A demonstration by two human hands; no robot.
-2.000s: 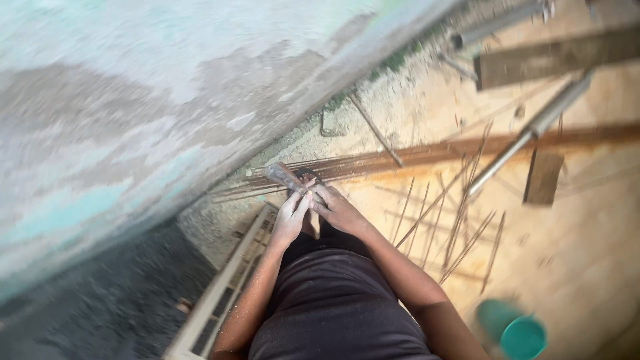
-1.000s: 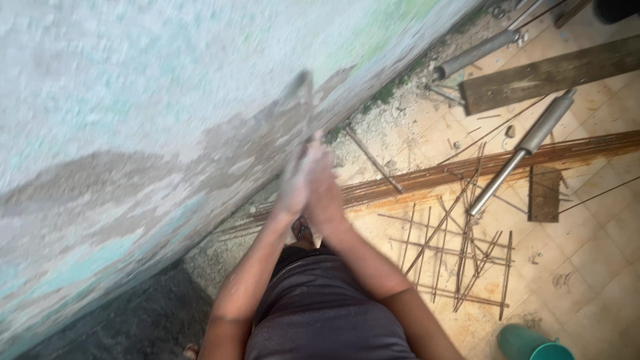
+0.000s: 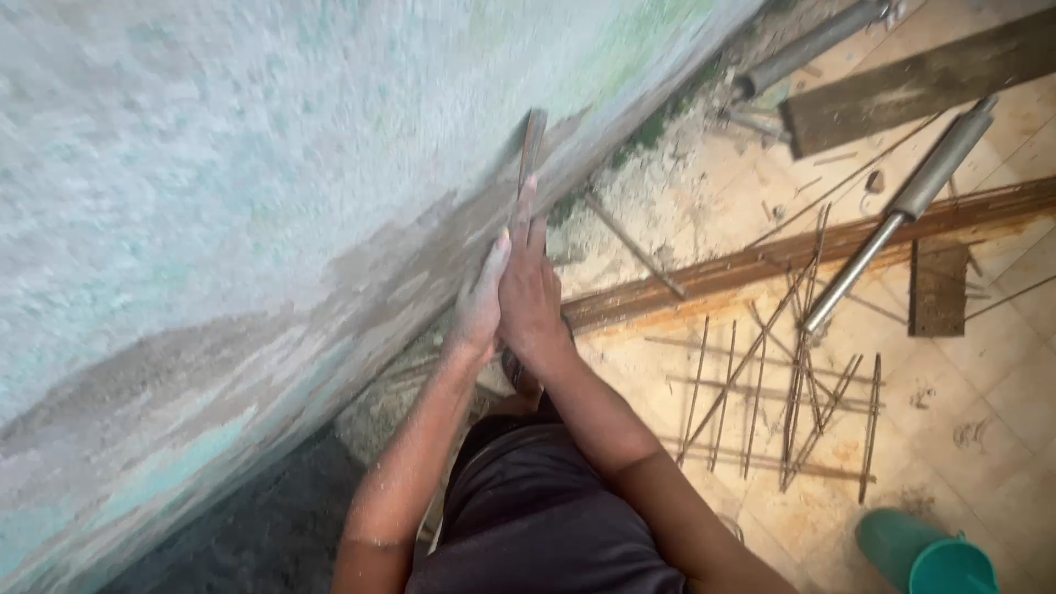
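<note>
A flat-bladed scraping tool (image 3: 532, 144), seen nearly edge-on, rests at or close to the painted, patchy wall (image 3: 247, 165). My right hand (image 3: 530, 289) is around its near end, fingers stretched along it toward the blade. Pressed against the right hand from the left, my left hand (image 3: 484, 301) is pale with dust, its thumb upward. The handle is hidden between the two palms. Bare grey-brown patches show on the wall below the blade, among pale blue and green paint.
Rusty steel bars (image 3: 742, 256) lie along the tiled floor, with a wire grid (image 3: 775, 396) beside them. Metal cylinders with rods (image 3: 945, 165), a wooden plank (image 3: 924, 82), a short board (image 3: 938, 289) and a green bucket (image 3: 899, 544) are at the right. Rubble lines the wall's foot.
Both hands have moved from close to my body up and forward to the wall, with the tool. Since one second ago the blade has come slightly down along the wall.
</note>
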